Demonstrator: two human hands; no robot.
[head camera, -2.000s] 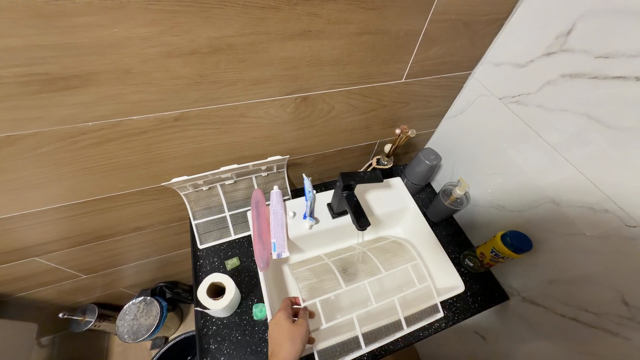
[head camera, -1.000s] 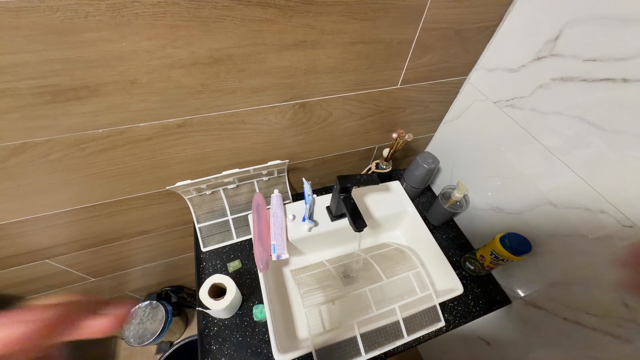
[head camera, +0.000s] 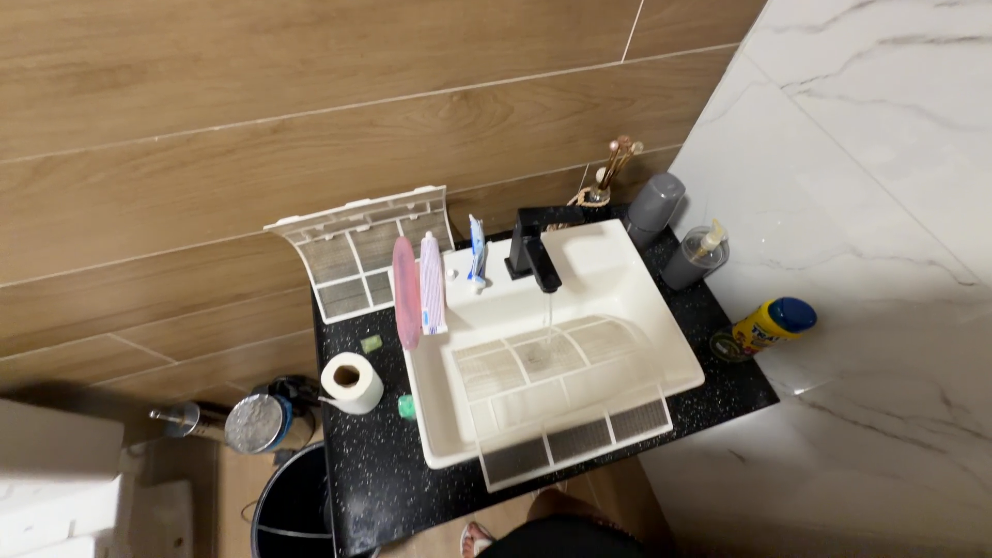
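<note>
Neither my left hand nor my right hand is in view. A white-framed mesh filter panel (head camera: 564, 386) lies in the white sink basin (head camera: 674, 349), its lower edge resting over the front rim. Water runs from the black faucet (head camera: 540, 256) onto the mesh. Behind and to the left, a second mesh filter panel (head camera: 353, 252) leans against the wood-look wall. A pink oblong case (head camera: 405, 293) and a toothpaste tube (head camera: 432, 287) lie side by side across the sink's left rim. Another blue and white tube (head camera: 476, 252) is near the faucet.
On the black speckled counter (head camera: 380, 488) are a toilet paper roll (head camera: 364, 391), a green lump (head camera: 407, 407), a pump bottle (head camera: 694, 260), a gray cup (head camera: 656, 203), a reed diffuser (head camera: 601, 186) and a yellow container with a blue cap (head camera: 763, 329). A black bucket (head camera: 291, 504) stands below left.
My left hand held the lower left edge of the panel in the sink two seconds ago. It has let go, and both hands, blurred at the view's sides one second ago, are now out of view.
</note>
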